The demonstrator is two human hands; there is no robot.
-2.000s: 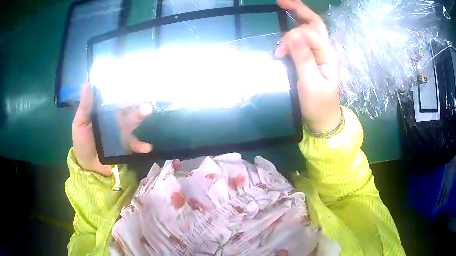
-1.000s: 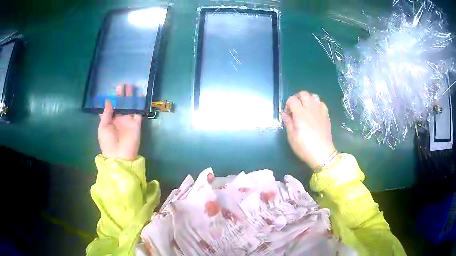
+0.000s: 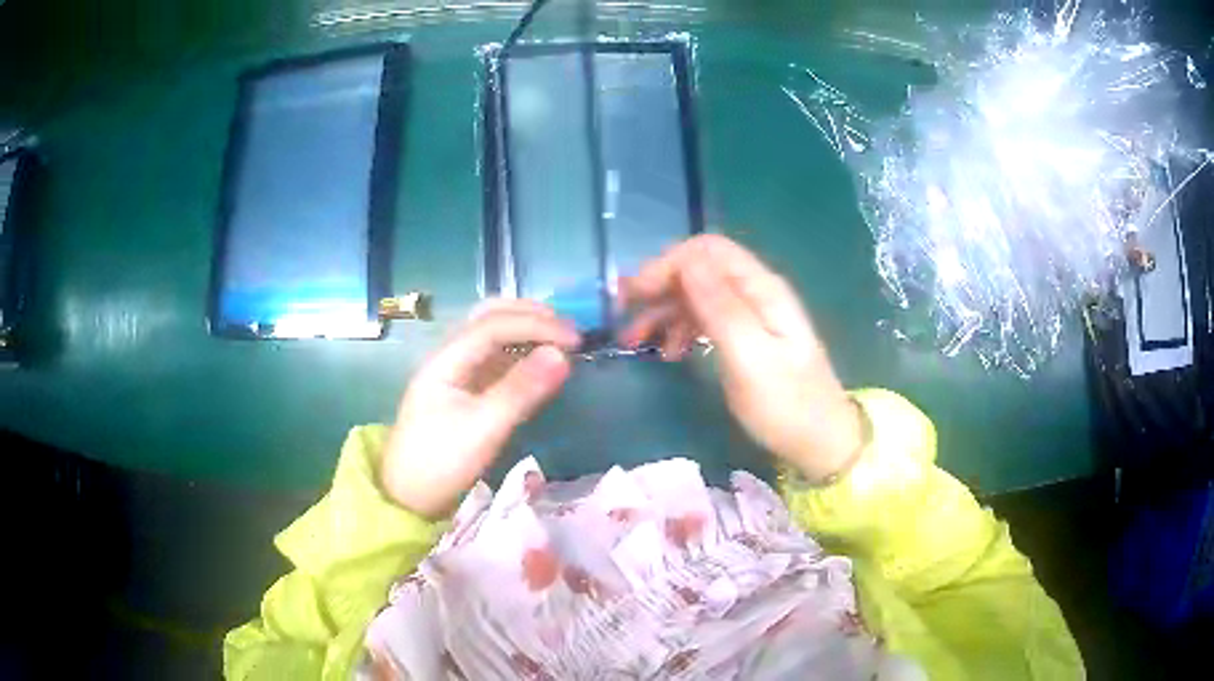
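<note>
A dark-bordered touch panel (image 3: pixel 553 173) stands tilted over the middle panel stack (image 3: pixel 652 146), its right border running nearly upright across the stack. My left hand (image 3: pixel 466 399) has its fingers closed at the panel's near edge. My right hand (image 3: pixel 752 346) has bent fingers at the panel's near right corner; blur hides whether they pinch it. A second panel (image 3: pixel 300 200) lies flat to the left, with an orange-gold flex cable (image 3: pixel 407 306) at its near right corner.
A tangled heap of clear film (image 3: pixel 1018 200) lies on the green bench (image 3: pixel 120 266) at the right. Beside it is a white rectangle with a black outline (image 3: pixel 1162 333). Another dark-edged panel (image 3: pixel 11 253) is cut off at the far left.
The panel held up two seconds ago is out of my hands. My left hand has moved right from the left panel to the middle stack, where a panel is now tilted up. My right hand has moved left.
</note>
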